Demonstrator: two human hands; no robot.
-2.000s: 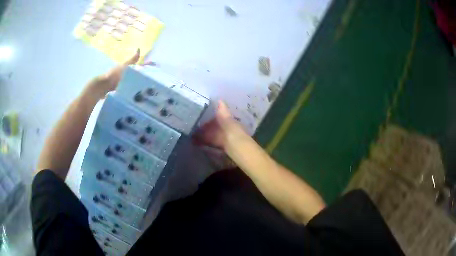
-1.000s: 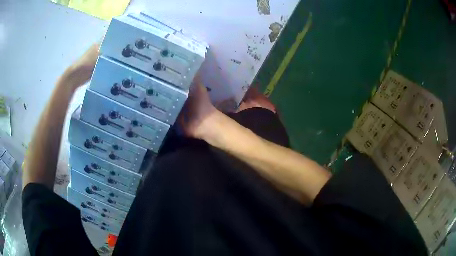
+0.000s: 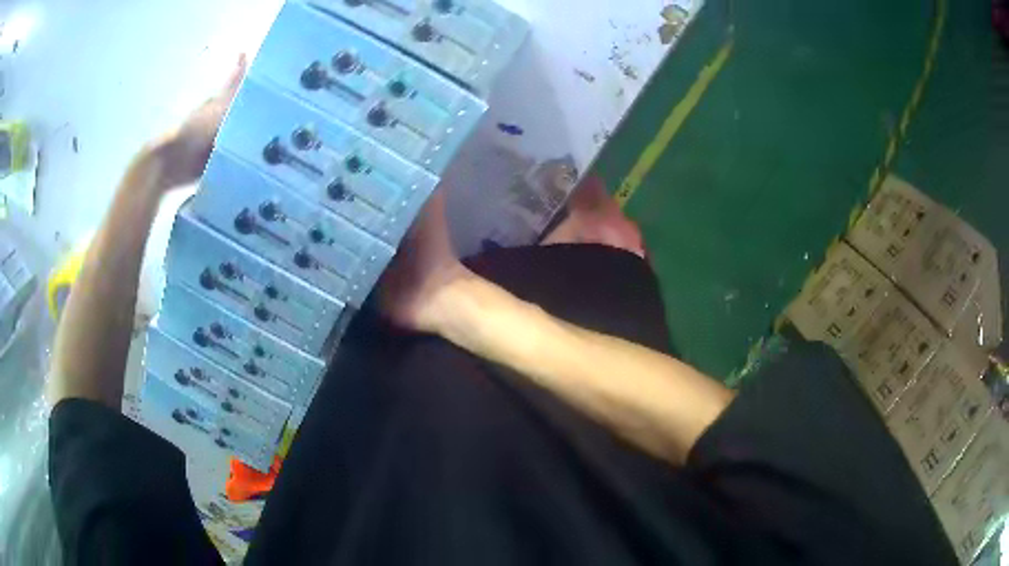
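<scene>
Several light blue product boxes (image 3: 321, 182) lie in an overlapping, stepped row on the white table, with dark printed pictures facing up. The row runs from the top middle to the lower left, and its top end is cut off by the picture's edge. My left hand (image 3: 201, 135) is against the row's left side, its fingers partly hidden behind the boxes. My right hand (image 3: 423, 271) presses on the row's right side, its fingertips partly hidden. The row is held between both hands.
An orange-red tape dispenser (image 3: 252, 480) lies by the row's lower end. A yellow ring (image 3: 69, 282) is partly behind my left arm. Crumpled clear plastic (image 3: 33, 387) is at far left. Brown cartons (image 3: 902, 343) stand on the green floor at right. The table edge (image 3: 625, 116) runs diagonally.
The view has shifted, and the yellow label sheet has left it. The row now reaches the top edge. My right hand has moved down along the row's side. More of the orange-red dispenser shows.
</scene>
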